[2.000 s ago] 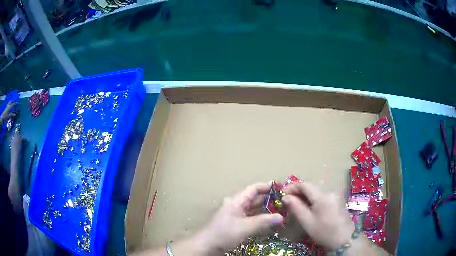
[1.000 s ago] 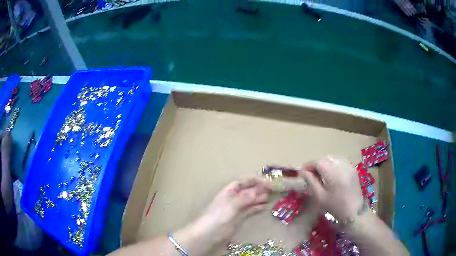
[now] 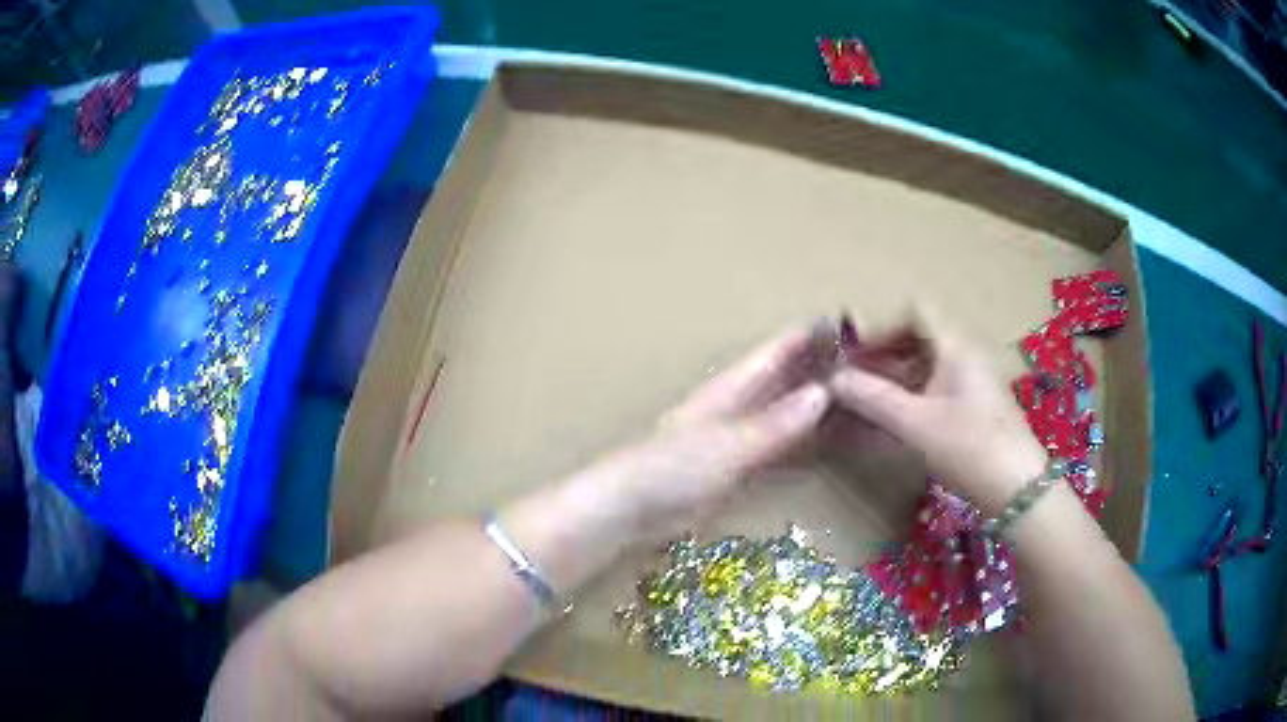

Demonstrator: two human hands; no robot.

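My left hand point(image 3: 755, 409) and my right hand point(image 3: 939, 409) meet over the middle of the cardboard tray point(image 3: 607, 226). A small dark piece, seemingly a circuit board on edge point(image 3: 843, 336), shows at my left fingertips and is blurred. My right thumb and fingers touch or nearly touch it. A reddish-brown blur lies within my right fingers; I cannot tell what it is. A loose heap of gold and silver contact pieces point(image 3: 769, 614) lies at the tray's near edge, with a pile of red boards point(image 3: 946, 564) beside it, partly under my right wrist.
More red boards point(image 3: 1056, 381) overlap along the tray's right side. A thin red stick point(image 3: 424, 402) lies at left. A blue parts bin point(image 3: 184, 303) stands left of the tray. One red board point(image 3: 848, 61) lies on the green belt. Red-handled tools point(image 3: 1225, 557) and a black block point(image 3: 1215, 402) lie right.
The view has tilted down, showing more of the heap. My hands have come together again after being apart over a red board. A red board now shows on the belt.
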